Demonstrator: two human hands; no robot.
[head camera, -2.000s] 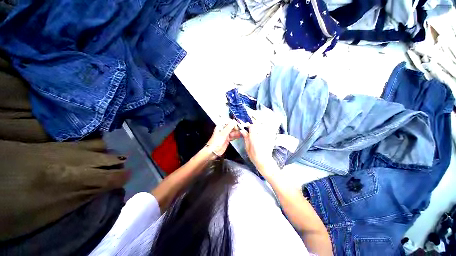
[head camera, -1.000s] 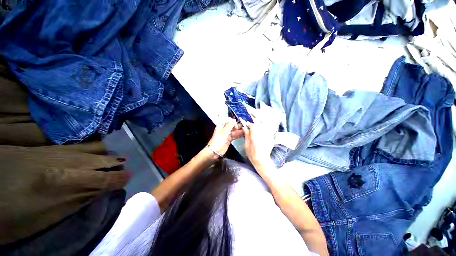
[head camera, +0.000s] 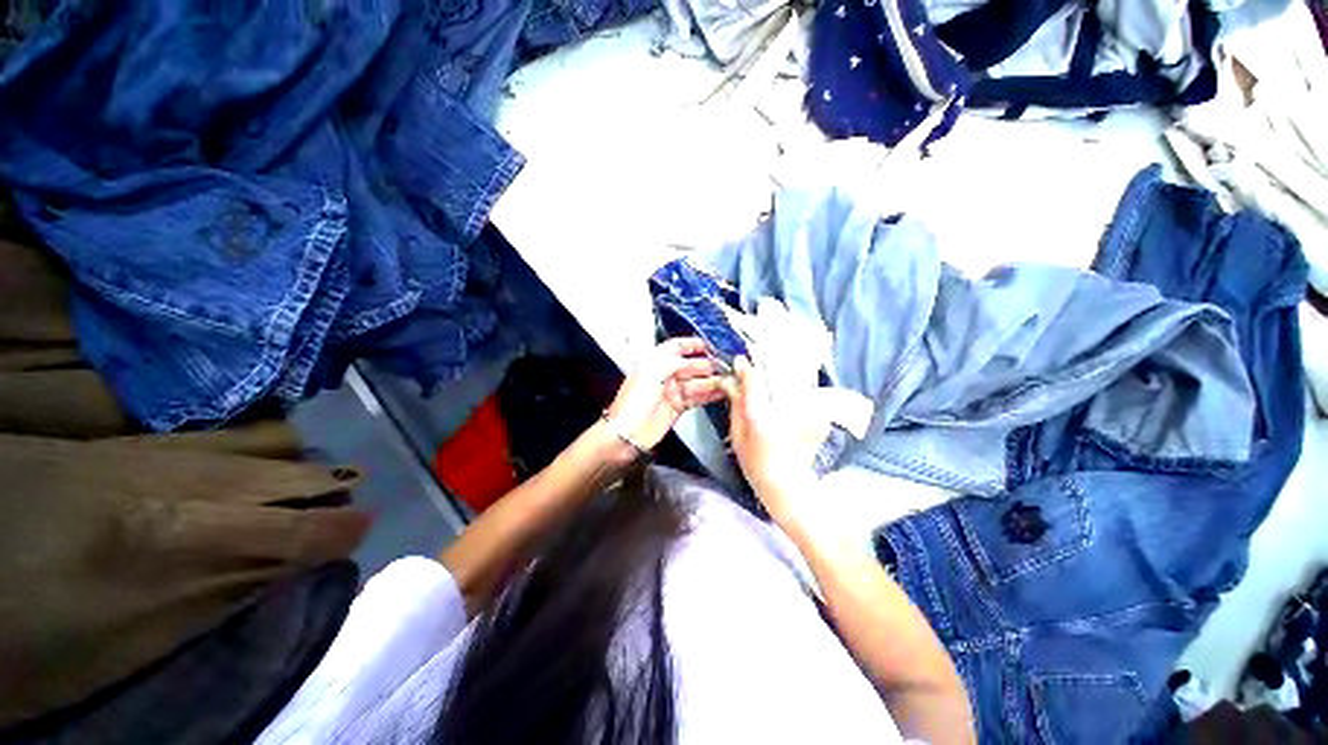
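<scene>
The inside-out jeans (head camera: 976, 342) lie on the white table, pale grey-blue, with the legs spread to the right. Their dark blue waistband (head camera: 696, 309) stands up at the near left end. My left hand (head camera: 663, 393) pinches the waistband's near edge with bent fingers. My right hand (head camera: 755, 415) is close beside it, fingertips at the same edge, nearly touching my left. A white pocket bag (head camera: 794, 357) hangs just right of my right hand. Whether a small tool is in my right hand cannot be told.
A blue denim pile (head camera: 219, 189) is at the left, with brown garments (head camera: 160, 539) below it. Finished-side jeans (head camera: 1092, 582) lie at the right, partly under the pale pair. Navy printed cloth (head camera: 874, 73) lies on the white table (head camera: 597, 146) at the far side. Something red (head camera: 478, 454) is below the table edge.
My right hand has shifted slightly right, and my left fingers have moved up over the waistband edge. The waistband is opened a little wider. The whole view has shifted slightly.
</scene>
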